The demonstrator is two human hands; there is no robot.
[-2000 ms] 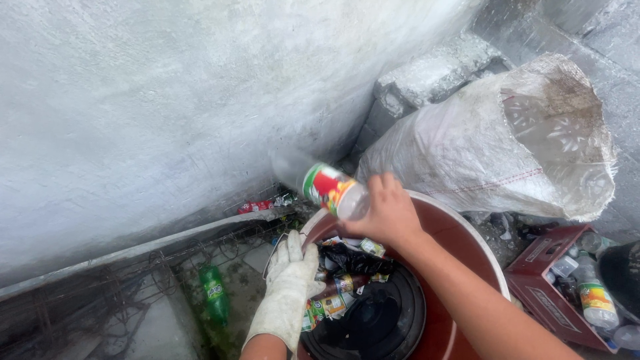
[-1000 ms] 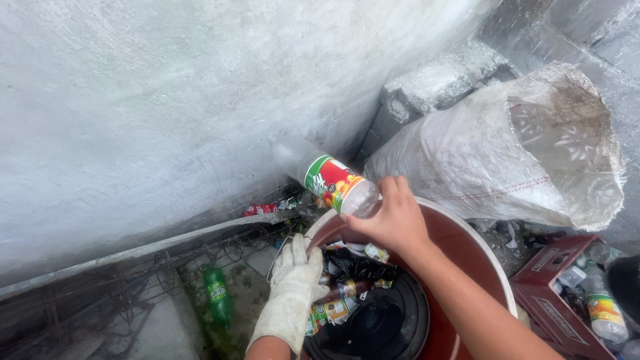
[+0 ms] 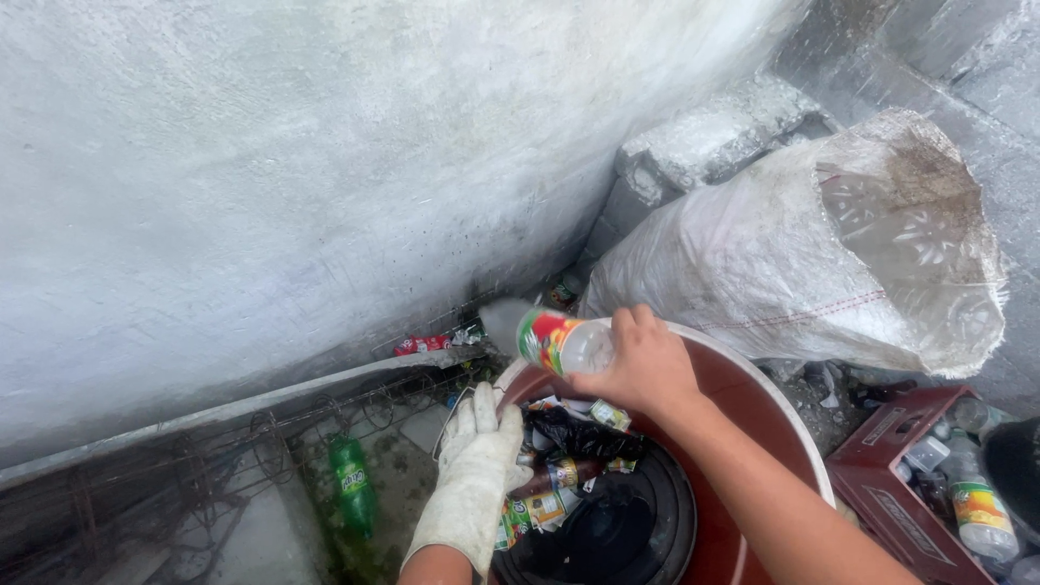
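My bare right hand (image 3: 646, 357) grips the base end of a clear plastic bottle (image 3: 565, 340) with a red, green and yellow label, tilted over the far rim of a reddish-brown plastic tub (image 3: 788, 406). The bottle's neck end is blurred. In a white work glove, my left hand (image 3: 479, 455) rests at the tub's left rim, fingers pointing up, no object visible in it. Inside the tub lie a black plastic bag (image 3: 581, 435), crumpled packets (image 3: 540, 508), a dark bottle with a label (image 3: 561, 475) and a round black lid-like item (image 3: 678, 496).
A white woven sack (image 3: 756, 260) lies behind the tub, its mouth facing right, with clear bottles inside. A red plastic crate (image 3: 886, 479) of bottles stands at right. A green bottle (image 3: 353, 483) and wire lie at left, below a pale wall (image 3: 325, 162). Concrete blocks (image 3: 723, 134) sit behind.
The held bottle's neck end has swung lower, so the bottle lies closer to level above the tub's rim. My gloved left hand stays at the rim.
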